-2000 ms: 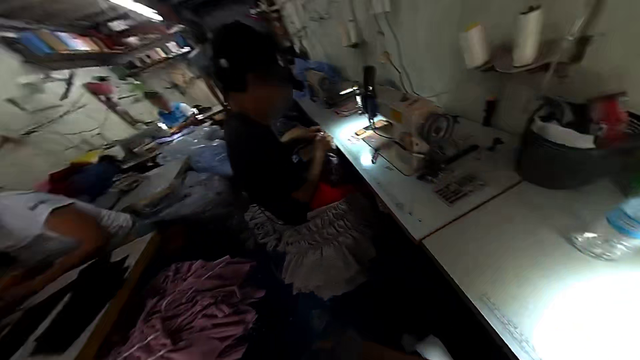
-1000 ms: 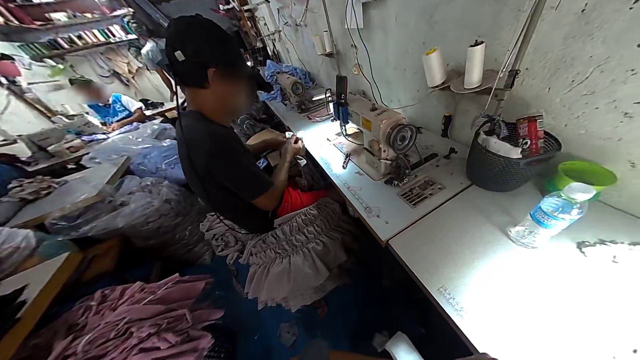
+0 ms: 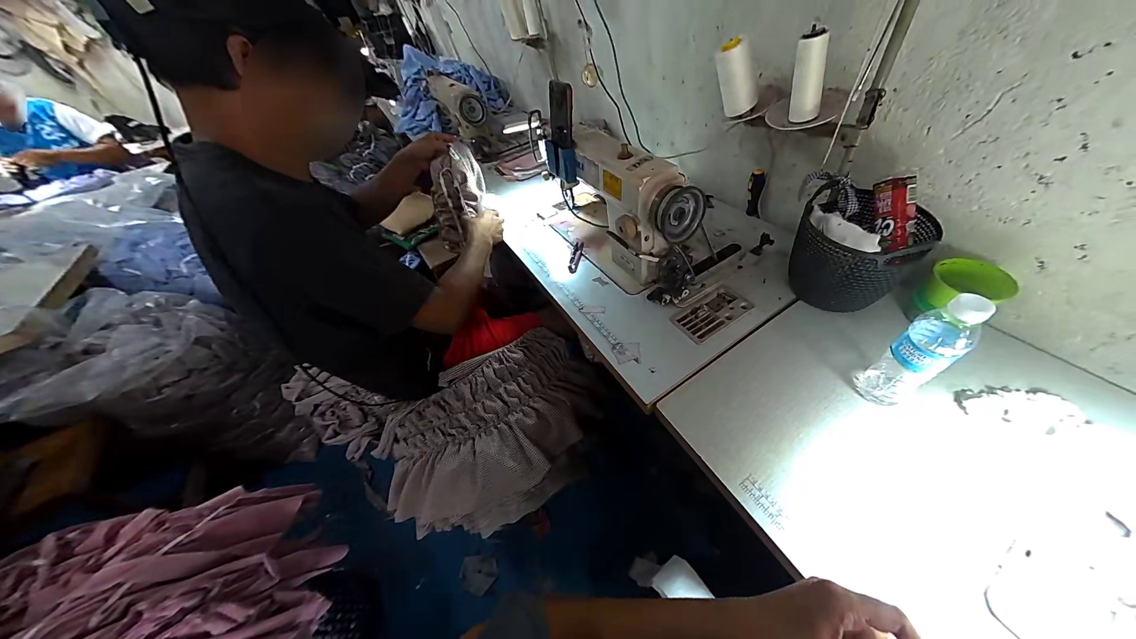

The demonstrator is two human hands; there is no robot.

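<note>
My left hand (image 3: 834,611) lies at the bottom edge, over the near side of the brightly lit white table (image 3: 781,426). The forearm reaches in from the left. The fingers are partly cut off by the frame, so whether they hold anything cannot be told. Up and to the right of the hand, a clear plastic water bottle (image 3: 927,348) with a blue label stands tilted in view. My right hand is not in view. A flatbed sewing machine (image 3: 621,195) stands on the adjoining table.
A co-worker (image 3: 293,240) sits at left, holding gathered fabric (image 3: 457,191). Ruffled checked cloth (image 3: 497,426) covers their lap. A dark basket (image 3: 839,266) and a green bowl (image 3: 967,282) stand by the wall. Mauve fabric (image 3: 177,568) is piled at lower left; thread cones (image 3: 808,75) sit above.
My left hand and forearm have come into view at the bottom. The co-worker's hands have risen and now hold up gathered fabric. The view has swung and steadied.
</note>
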